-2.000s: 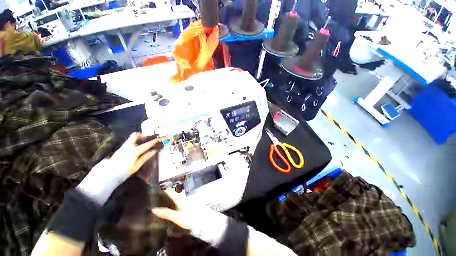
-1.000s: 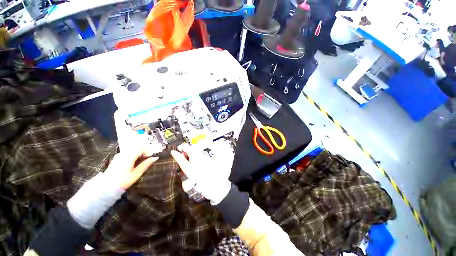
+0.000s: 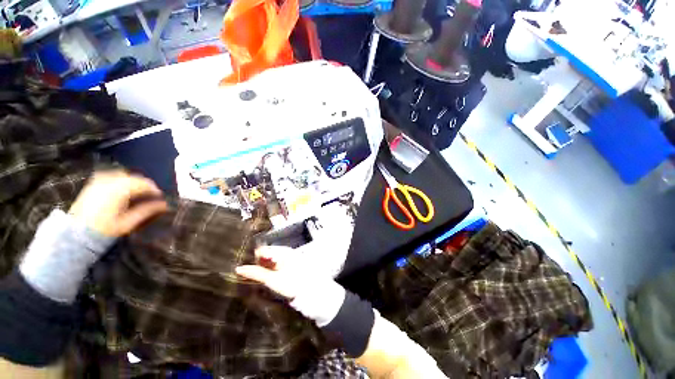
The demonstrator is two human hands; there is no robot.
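A dark plaid garment piece (image 3: 200,259) lies over the front of the white overlock machine (image 3: 274,111), its upper edge by the needle area (image 3: 255,196). My left hand (image 3: 122,203) is at the piece's left part, slightly blurred, fingers bent; whether it grips cloth is unclear. My right hand (image 3: 285,277) is on the cloth just below the machine's front opening, thumb and fingers at a fold; its grip is also unclear. The black control panel (image 3: 338,152) is on the machine head's right.
Scissors (image 3: 407,205) and a small clear box (image 3: 408,153) lie on the black surface at right. Plaid heaps are at left (image 3: 37,163) and lower right (image 3: 488,311). Thread cones (image 3: 444,48) and an orange bag (image 3: 259,41) stand behind. A yellow-black line (image 3: 548,229) crosses the floor.
My left hand has moved left, away from the needle area. My right hand has moved slightly down from it. The cloth now stretches further left. The view has shifted slightly.
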